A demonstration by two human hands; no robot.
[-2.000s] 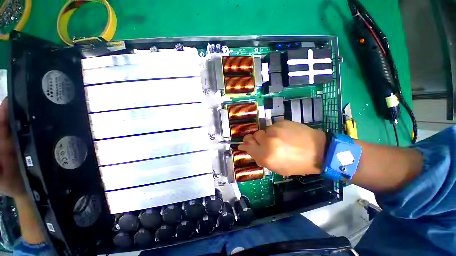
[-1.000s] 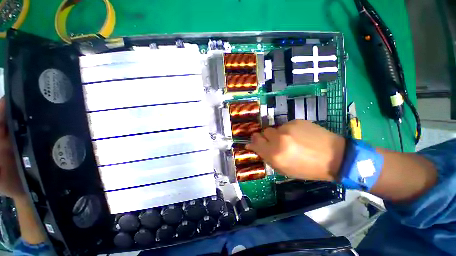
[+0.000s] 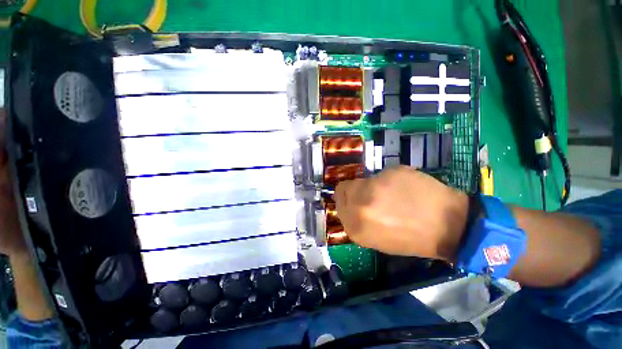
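The open power module [image 3: 211,150] lies across the view, with silver-white heatsink bars and three fan labels on its black end panel [image 3: 51,184]. Three copper windings [image 3: 341,92] stand in a column. My right hand [image 3: 402,211], with a blue wrist strap [image 3: 494,238], is over the lowest winding. Its fingers are curled together at the gap below the middle winding; whether they hold something small is hidden. My left hand [image 3: 10,218] is at the left picture edge, partly cut off, behind the end panel; its fingers are hidden.
Black capacitors [image 3: 235,285] line the module's near edge. A black electric screwdriver [image 3: 528,95] and a yellow utility knife [image 3: 486,178] lie right of it on the green mat [image 3: 273,15]. A yellow tape roll [image 3: 155,15] is at the upper left. My legs are below.
The module's right part appears slightly higher and further right. My right hand has turned with the back upward and its fingertips are now more hidden, still at the lower windings.
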